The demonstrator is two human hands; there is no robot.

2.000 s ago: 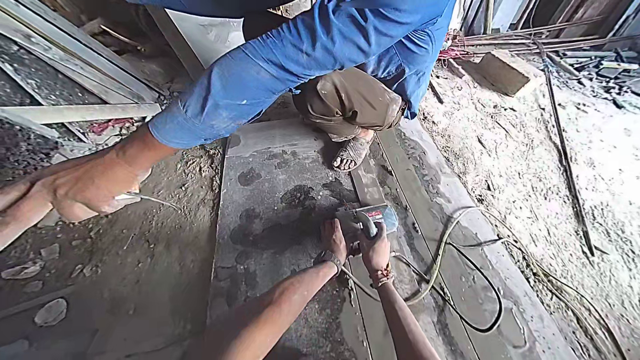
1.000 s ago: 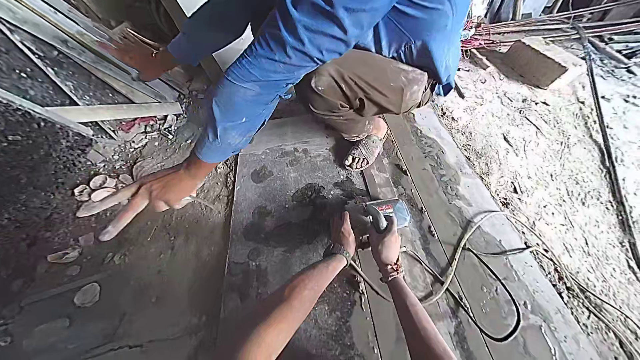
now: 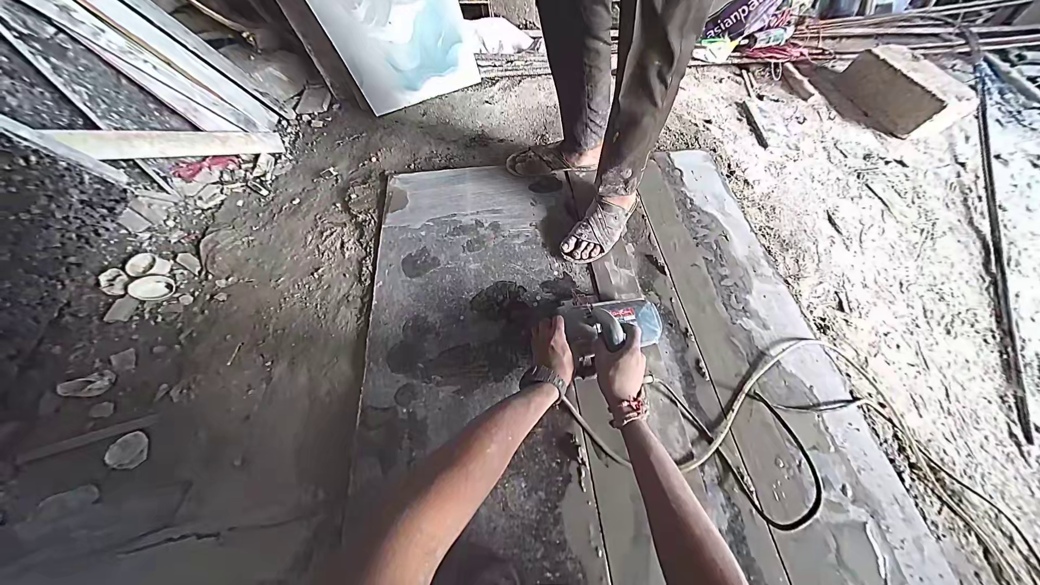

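Note:
Both hands are on a handheld power cutter [image 3: 642,318] with a blue and grey body, which rests on a wet grey stone slab [image 3: 439,244]. My left hand [image 3: 552,349] grips its left side, with a dark watch on the wrist. My right hand [image 3: 620,366] is closed around its grey handle, a red thread bracelet on the wrist. The blade is hidden from view. A long straight line runs down the slab near the tool. Beside my right forearm, a pale hose [image 3: 760,370] and a black cable [image 3: 815,479] loop over the wet surface.
Another person stands on the far part of the slab, a sandalled foot [image 3: 597,231] just beyond the tool. A stone block [image 3: 906,91] lies at the upper right. Metal frames [image 3: 154,145] and a glossy panel [image 3: 406,49] are at the upper left. Stone scraps [image 3: 127,449] litter the left ground.
The other person, crouched with an arm stretched over the left ground before, now stands upright, with only legs and feet in view. My hands remain on the cutter.

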